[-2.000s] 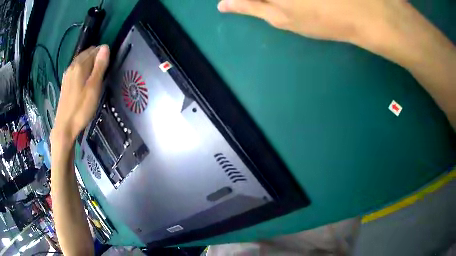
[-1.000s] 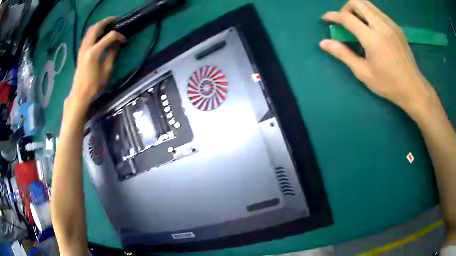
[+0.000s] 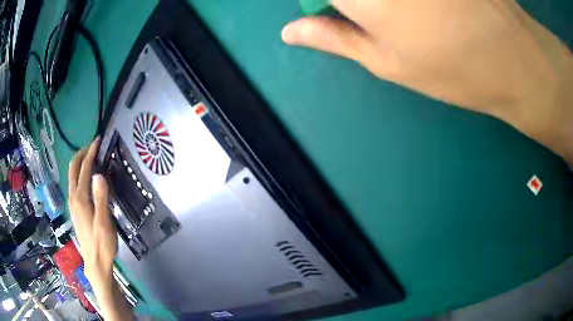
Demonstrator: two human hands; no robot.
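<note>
The grey laptop (image 3: 207, 219) lies upside down on a black pad (image 3: 295, 150), its component bay (image 3: 135, 194) open and a red-lined fan grille (image 3: 152, 143) beside it. My left hand (image 3: 94, 213) is at the laptop's left edge by the bay, thumb over the edge, fingers along the side. My right hand (image 3: 421, 50) is large at the top right, off the laptop, its upper fingers cut off by the frame's edge. The bright green tip of the pry tool (image 3: 313, 5) shows at its fingers; the rest is hidden.
The black electric screwdriver (image 3: 65, 47) and its cable (image 3: 99, 81) lie at the upper left on the green bench mat (image 3: 408, 163). A small white sticker with a red mark (image 3: 534, 184) is on the mat at right. Blurred tools and parts crowd the lower left.
My left hand has let go of the screwdriver and moved down to the laptop's edge. My right hand looks larger and closer, with the green tip at its fingers. The view has turned.
</note>
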